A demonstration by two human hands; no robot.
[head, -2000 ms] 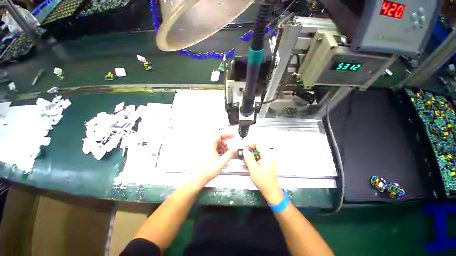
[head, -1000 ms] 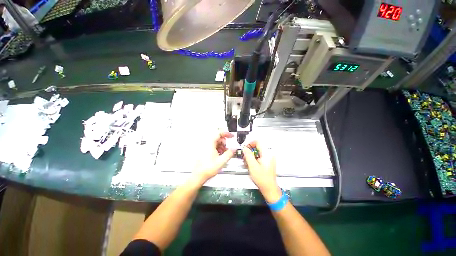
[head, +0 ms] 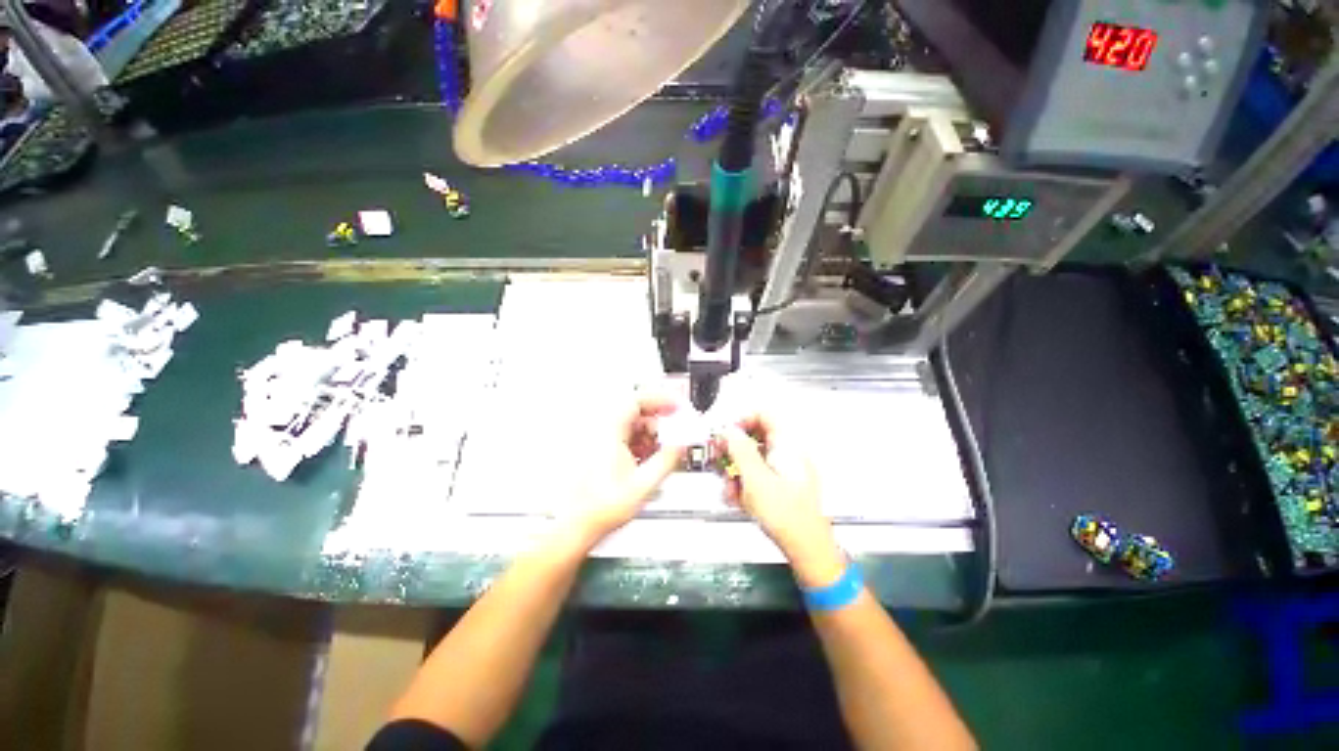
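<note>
The soldering iron (head: 720,257), a black rod with a teal band, stands upright with its tip just above my fingers. My left hand (head: 632,467) holds a small white part (head: 679,429) at the fixture under the tip. My right hand (head: 771,477) pinches a small circuit board (head: 728,459) with yellow and green parts, close beside the white part. The fixture is mostly hidden by my fingers, and I cannot tell whether board and white part touch.
White parts (head: 301,404) lie in a loose pile at left. A black tray (head: 1094,411) with two boards is at right, beside a full board tray (head: 1270,396). The fume hood (head: 588,74) hangs above. The machine column (head: 805,206) stands behind. Pieces lie on the conveyor belt (head: 279,176).
The iron tilted, then came back nearer upright. My right hand has shifted slightly at the fixture. The green counter digits have changed from 5312. The view has shifted slightly.
</note>
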